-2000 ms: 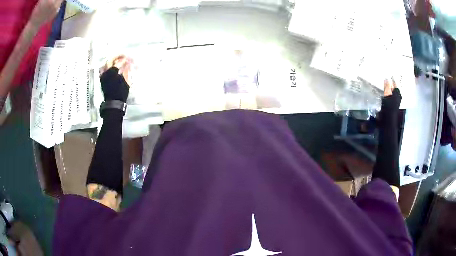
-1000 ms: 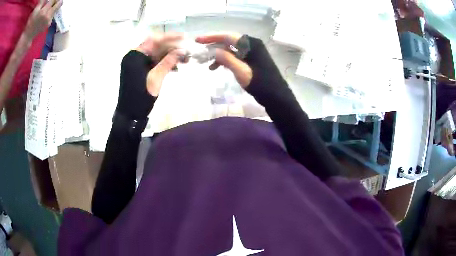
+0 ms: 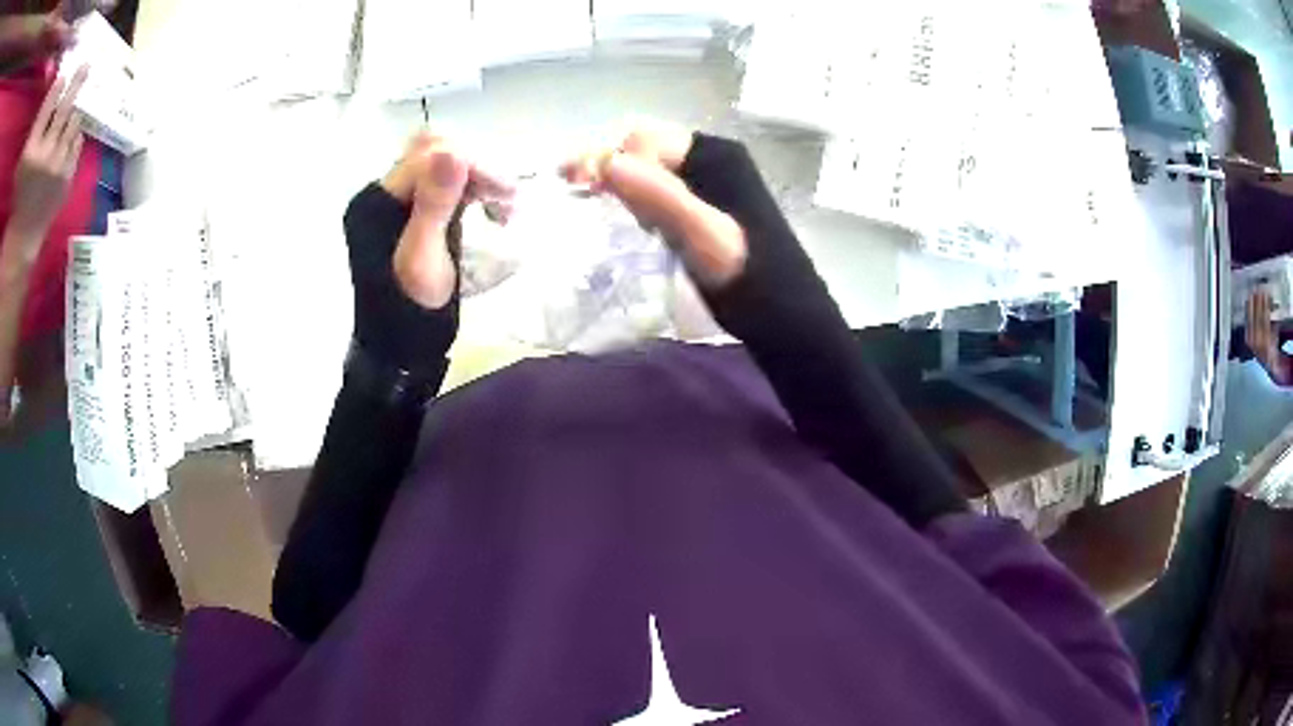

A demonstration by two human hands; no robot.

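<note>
A clear poly bag (image 3: pixel 607 281), crinkly and floppy, hangs in front of my body over the table's near edge. My left hand (image 3: pixel 437 213) pinches its upper left edge with thumb and fingers. My right hand (image 3: pixel 655 187) pinches its upper right edge. Both hands wear black sleeves that leave the fingers bare. Glare washes out the film between the fingertips, and no box outline shows inside the bag. A purple-grey patch shows through the film.
White product boxes lie in overlapping rows at left (image 3: pixel 125 362) and right (image 3: pixel 978 121), with more at the far side. Brown cartons (image 3: pixel 220 525) stand below the table edge. A white-topped bench machine (image 3: pixel 1166 326) is at right. A person in red at left holds a white box (image 3: pixel 102 88).
My hands came from the table's left and right sides to the centre. Since one second ago they moved slightly lower, and the bag now hangs spread below them. The person at left now holds a box.
</note>
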